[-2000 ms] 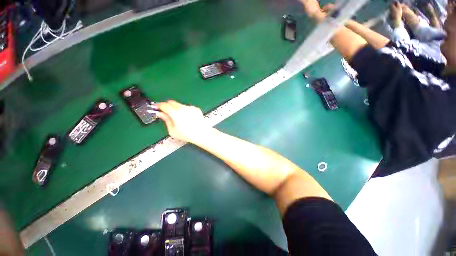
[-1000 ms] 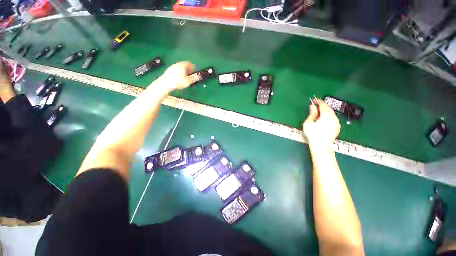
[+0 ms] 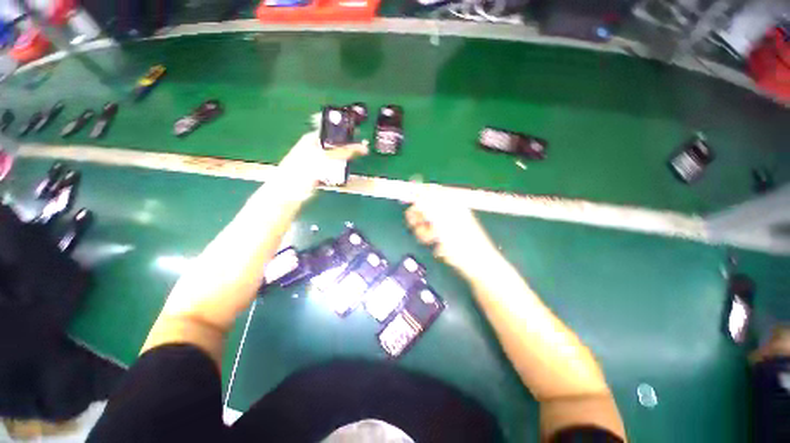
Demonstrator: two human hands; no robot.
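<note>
My left hand [image 3: 314, 163] holds a black handset [image 3: 336, 128] upright above the pale metal strip, its round pale spot near the top. Its lower part is partly behind my fingers. My right hand [image 3: 443, 227] is right of it, near the strip's front edge, with fingers curled together; blur hides whether something small is pinched. Several black handsets [image 3: 411, 324] lie overlapped in a fan in front of my body. On the far green strip, one handset [image 3: 389, 130] lies just right of the held one, and another is partly hidden behind it.
More handsets lie spaced along the far strip, including one farther right [image 3: 513, 142] and a yellow one [image 3: 151, 80] at far left. A clear round bit [image 3: 646, 395] lies at lower right. A neighbour's dark sleeve [image 3: 39, 303] is at left. Red trays [image 3: 319, 10] stand beyond the far edge.
My left hand has taken hold of a handset and lifted it off the far strip. My right hand has moved left and back, to the metal strip. The view has shifted slightly.
</note>
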